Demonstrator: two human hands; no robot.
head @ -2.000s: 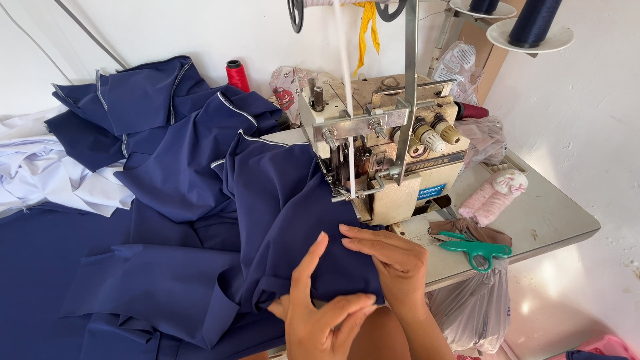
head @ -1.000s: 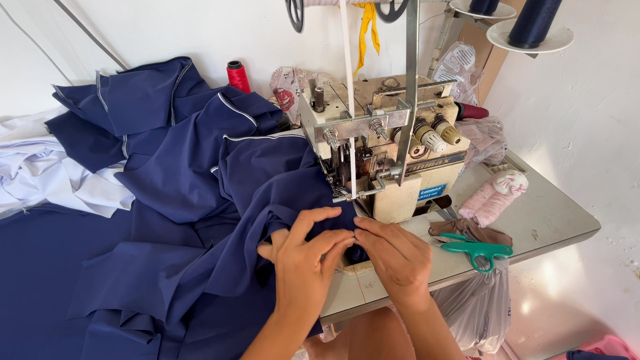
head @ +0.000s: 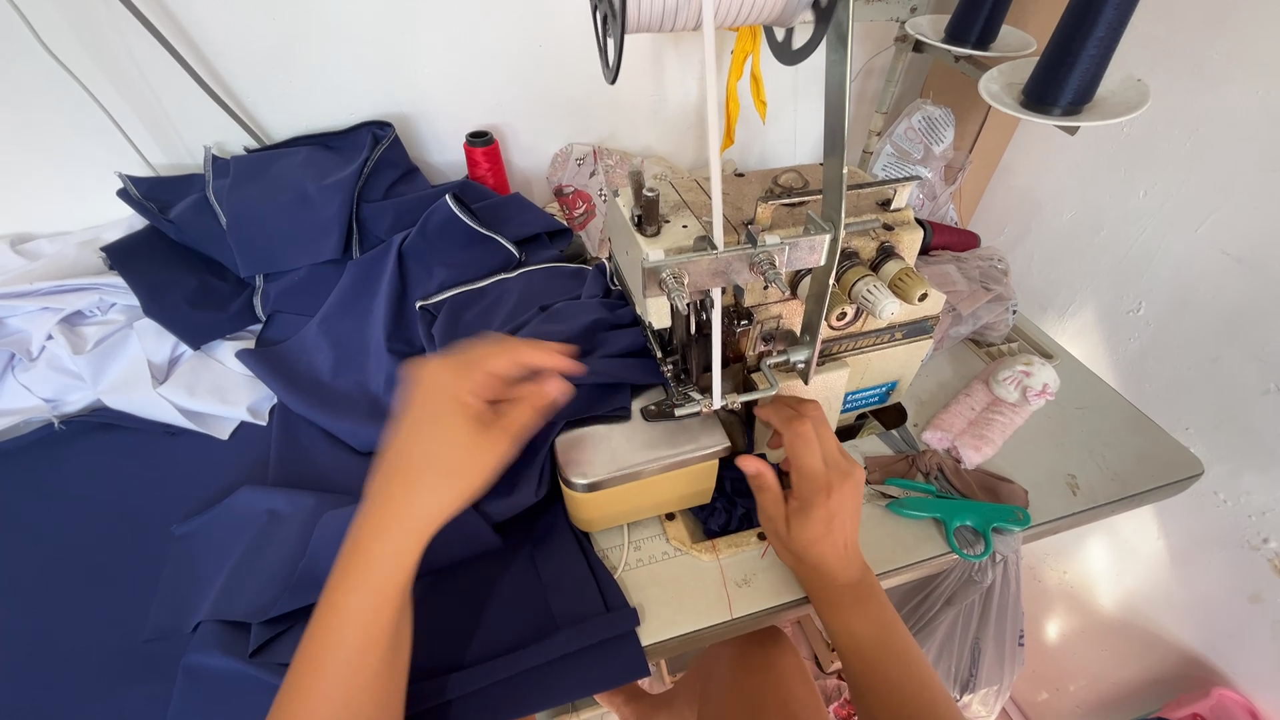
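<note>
My left hand (head: pixel 470 430), blurred, is over the navy blue fabric (head: pixel 340 300), left of the overlock sewing machine (head: pixel 780 230); nothing shows in its fingers. My right hand (head: pixel 810 480) is at the machine's front, thumb and fingers apart, near the bent metal guide bar below the needle area. The metal-topped cloth plate (head: pixel 640 450) lies bare between my hands. Some navy fabric (head: pixel 728 500) is bunched in the opening beside it. A white elastic band (head: pixel 716 200) runs down from the reel (head: pixel 700 14) to the presser foot area.
Green-handled thread snips (head: pixel 960 515) and a pink fuzzy item (head: pixel 990 410) lie right of the machine. A red thread spool (head: pixel 486 162) stands behind the fabric. Navy thread cones (head: pixel 1078 60) are at upper right. White fabric (head: pixel 110 330) lies far left; a plastic bag (head: pixel 965 630) hangs below the table edge.
My hands were close together on the navy fabric in front of the machine; they have moved apart, the left leftward. The fabric that covered the cloth plate now lies to its left.
</note>
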